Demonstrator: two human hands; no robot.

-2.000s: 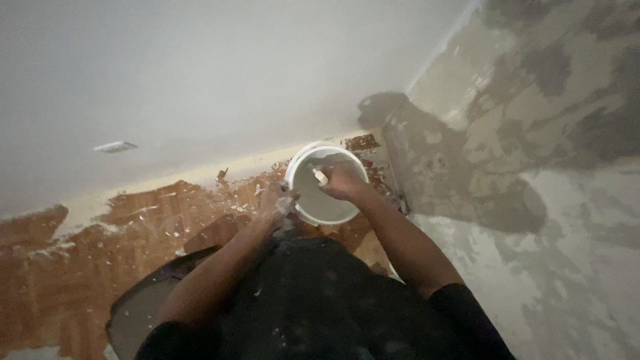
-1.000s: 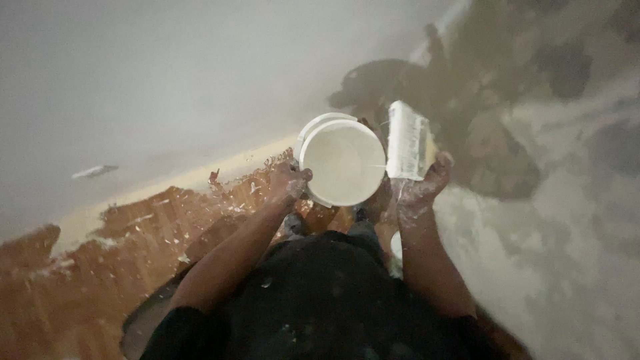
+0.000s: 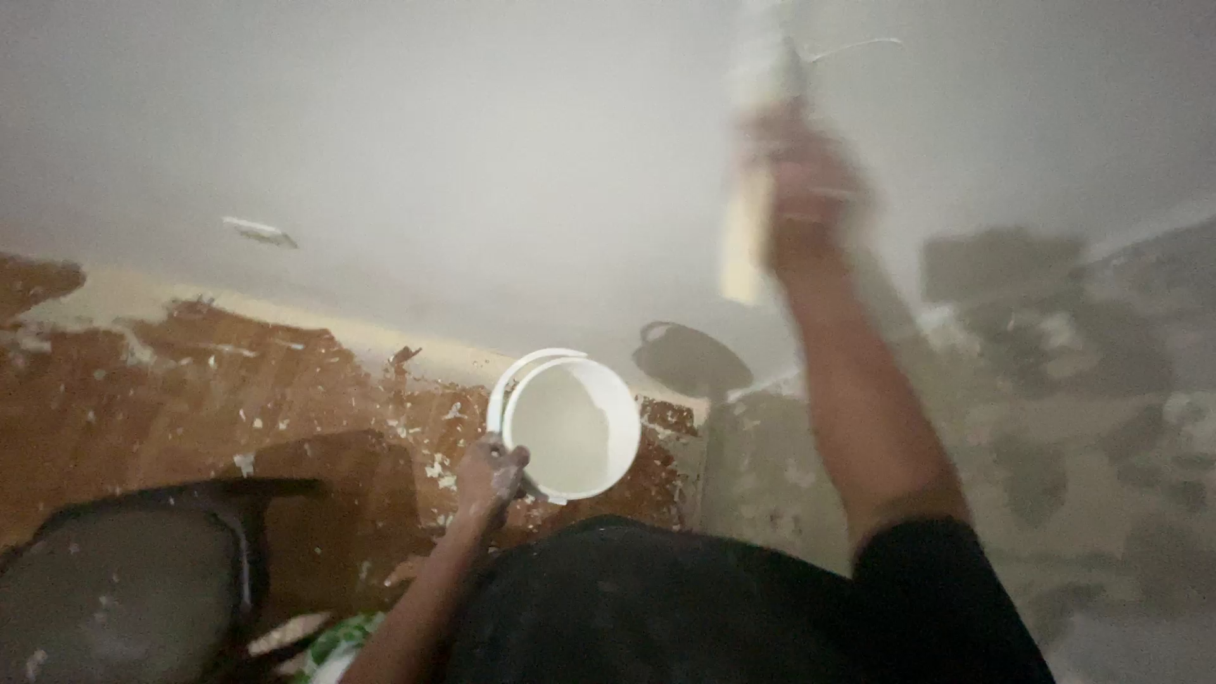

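Note:
My left hand [image 3: 494, 475] grips the near left rim of a white plastic bucket [image 3: 623, 427], which has pale liquid inside. Its handle curves round the bucket's far left side. Raised at the upper right, my right hand [image 3: 798, 176] is closed round a wide brush [image 3: 765, 57] with a pale handle. Both hand and brush are blurred by motion. The brush head is up against or close to the smooth white wall [image 3: 427, 142]; contact cannot be told for sure. A thin white streak shows beside it.
A dark chair [image 3: 133, 570] stands at the lower left on a brown floor [image 3: 313, 399] spattered with white. A patchy grey wall [image 3: 1045, 456] meets the white one at the right. A small white fitting [image 3: 259, 232] sits on the white wall. Something green and white [image 3: 342, 641] lies low by my left arm.
My right hand was in the bucket two seconds ago, then held the white-coated brush right of it; now it is up at the white wall. My left hand stays on the bucket's rim.

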